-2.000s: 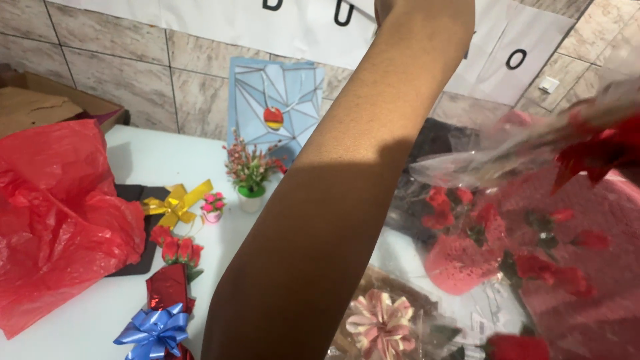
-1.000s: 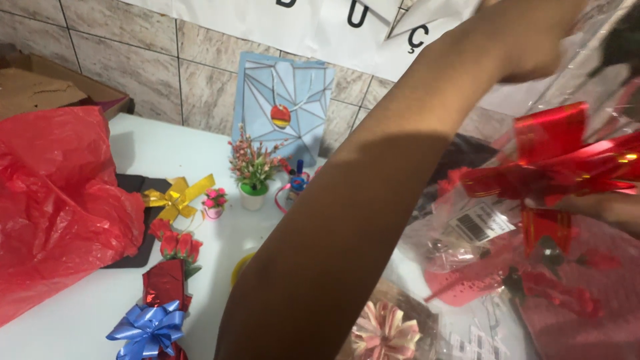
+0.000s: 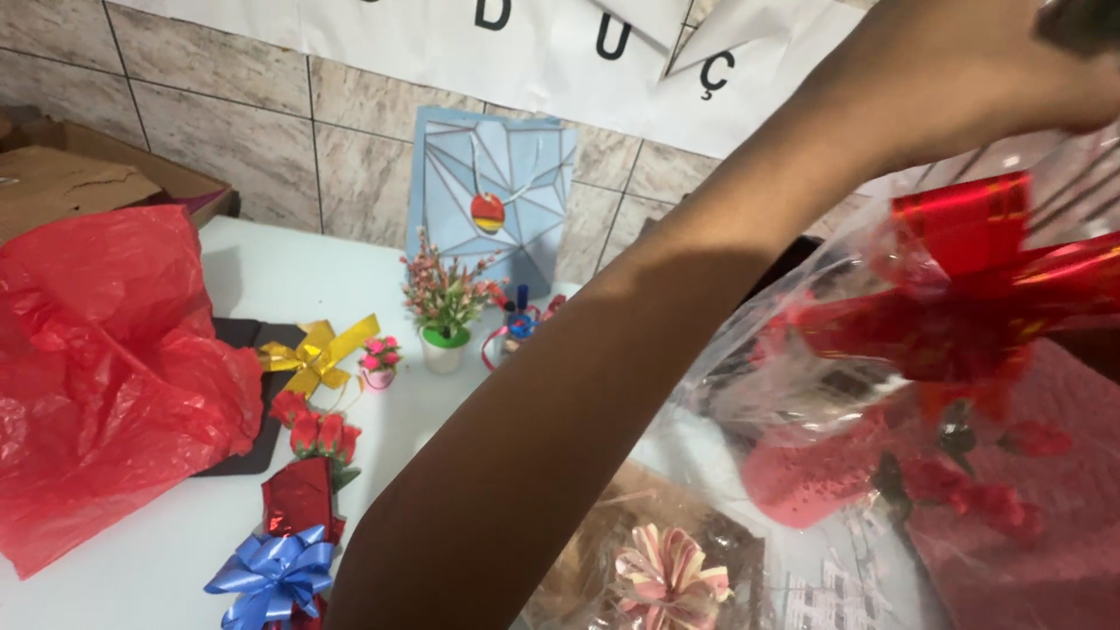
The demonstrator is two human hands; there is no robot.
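Observation:
My left forearm crosses the view from the lower middle to the upper right, where my left hand [image 3: 1041, 74] is partly cut off by the frame edge. Its fingers are blurred, beside a dark thing that I cannot make out. Below it a shiny red ribbon bow [image 3: 971, 302] sits on a clear plastic wrap [image 3: 814, 385]. Red artificial roses [image 3: 971, 499] and pink material show through and around this wrap. A small dark part of my right hand [image 3: 1094, 348] shows under the bow at the right edge; its fingers are hidden.
Red tissue [image 3: 114, 376] and a cardboard box [image 3: 96, 175] lie left. A yellow bow [image 3: 319, 357], red roses [image 3: 324, 435], and a blue bow [image 3: 273, 573] are nearer the middle. A potted plant [image 3: 444, 350] stands before a blue gift bag [image 3: 525, 175]. A pink-cream bow [image 3: 669, 577] lies low.
The red bow and clear wrap stand more fully in view at the right than two seconds ago. My left hand has moved right. My right hand, plainer one second ago, is now mostly hidden.

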